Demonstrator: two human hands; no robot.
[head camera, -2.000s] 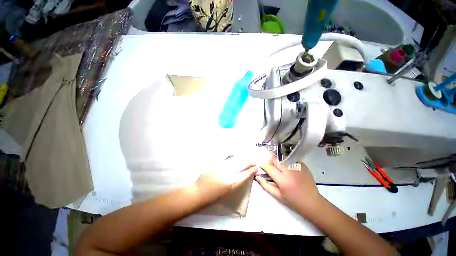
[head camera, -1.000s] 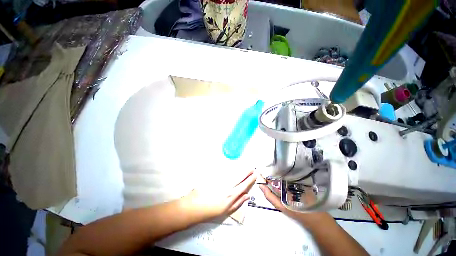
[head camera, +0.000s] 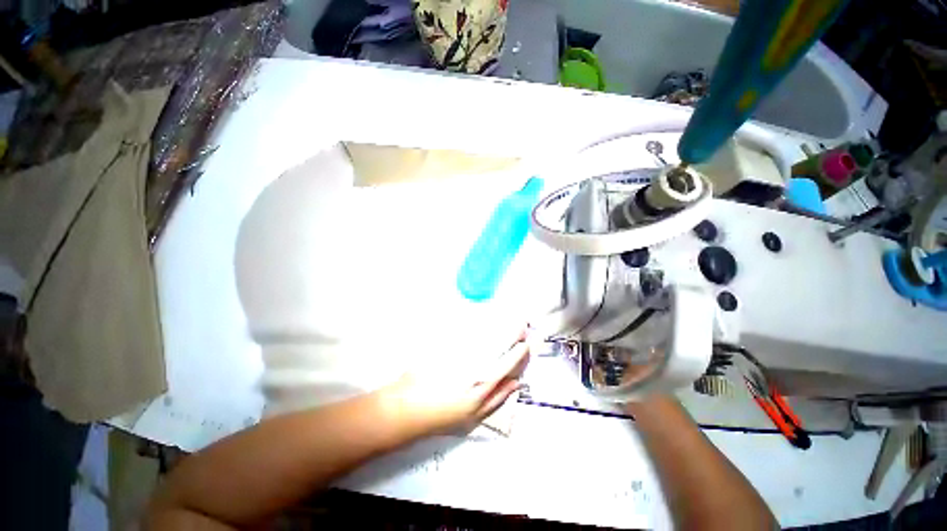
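Note:
A cut cloth panel (head camera: 296, 259), whitened by glare, lies on the table left of the sewing machine (head camera: 810, 301); its beige back edge shows. My left hand (head camera: 467, 389) lies flat on the cloth, fingertips beside the lit needle area, fingers slightly apart. My right hand (head camera: 625, 365) is under the machine head, mostly hidden behind the white curved guard (head camera: 694, 337); its grip does not show. Glare hides the seam at the needle. A light-blue flat piece (head camera: 501, 241) hangs left of the head.
Khaki pieces (head camera: 93, 270) lie at left over a plastic-covered plaid surface. Red-orange handled snips (head camera: 779, 410) lie under the machine arm. A teal-yellow screwdriver (head camera: 753, 78) stands on the head. A green container (head camera: 582, 71) and a floral bundle (head camera: 462, 36) are behind the table.
The view has shifted. My right hand has moved from beside my left hand to under the machine head, behind the guard. My left hand stays on the cloth near the needle.

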